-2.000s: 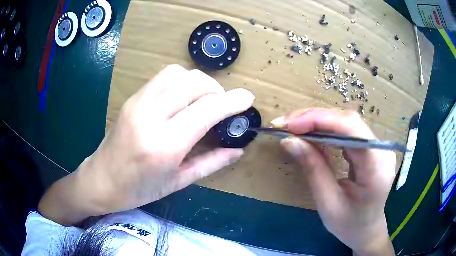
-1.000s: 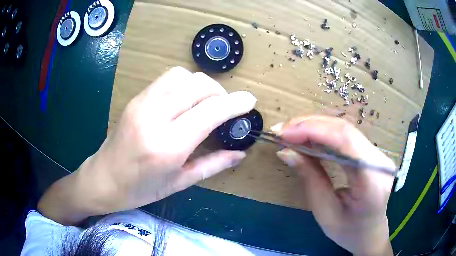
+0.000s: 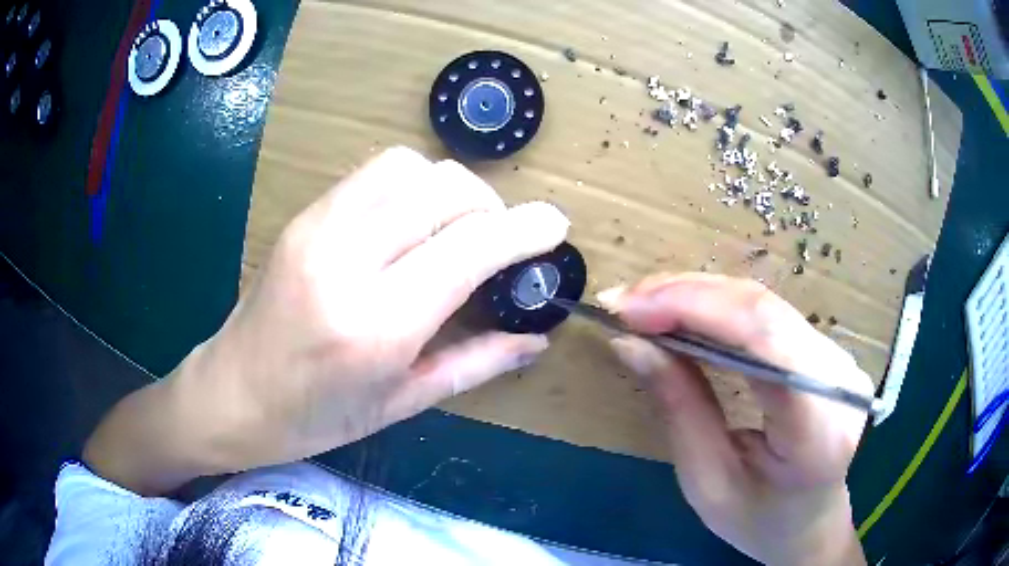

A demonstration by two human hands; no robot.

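My bare left hand (image 3: 376,287) holds a black speaker driver (image 3: 538,285) between thumb and fingers over the cardboard sheet (image 3: 620,166). The driver has a silver centre and a ring of small holes; my fingers hide its left part. My bare right hand (image 3: 752,387) grips the tweezers (image 3: 719,354) between thumb and fingers. The tweezers' tips meet the driver's face just right of its silver centre. The prongs look close together. A second black driver (image 3: 486,105) lies face up on the cardboard above my left hand.
Black, white and brown scraps (image 3: 763,177) lie on the cardboard's right half. A swab (image 3: 932,133) and a white knife (image 3: 902,343) lie at its right edge. Two white-ringed drivers (image 3: 222,35) are at upper left. Black drivers (image 3: 42,107) are at far left.
The tweezers have tilted, their rear end now lower, and my right hand has moved slightly down. Their prongs looked apart one second ago and look closer now. My left hand keeps its hold.
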